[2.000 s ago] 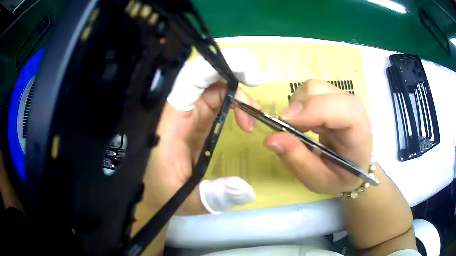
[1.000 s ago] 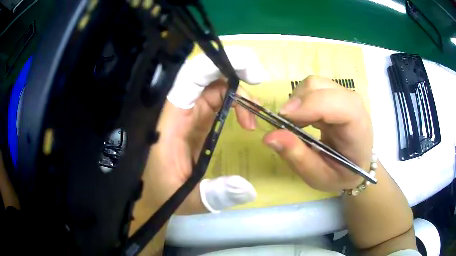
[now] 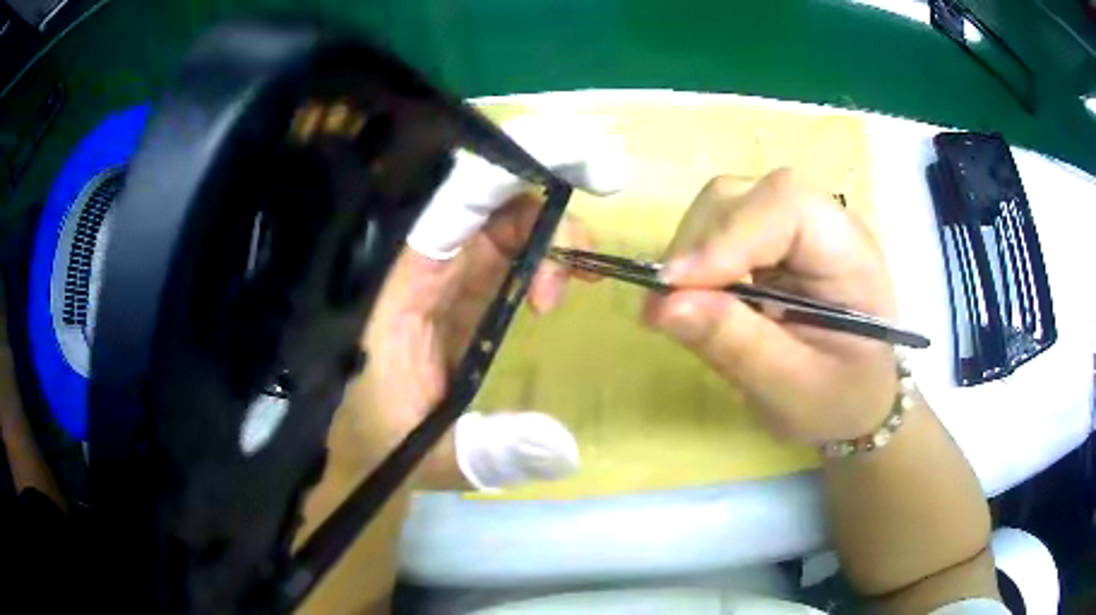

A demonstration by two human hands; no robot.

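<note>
A black phone middle frame [image 3: 240,324] looms large and blurred at the left, close to the camera. My left hand [image 3: 415,324], with white finger cots on several fingers, holds it from behind; part of the hand is hidden by the frame. My right hand [image 3: 781,300], bare, grips slim dark tweezers [image 3: 829,315] between thumb and fingers. The tweezer tips meet the frame's thin end rail near its upper corner. Whether they hold a piece cannot be told. Yellow release paper [image 3: 649,408] lies under both hands; most of its black adhesive pads are hidden behind my right hand.
A blue ring [image 3: 54,288] with a black ladder-like strip inside is at left. Stacked black frames [image 3: 995,258] lie at right on the white surface. A green conveyor belt [image 3: 721,48] crosses the back, with a frame at its upper right. White padding [image 3: 625,535] runs along the front.
The phone middle frame has tilted and shifted, showing more of the blue ring. My right hand has turned, so the tweezers lie flatter and the adhesive pads are mostly covered. My left thumb has moved slightly left.
</note>
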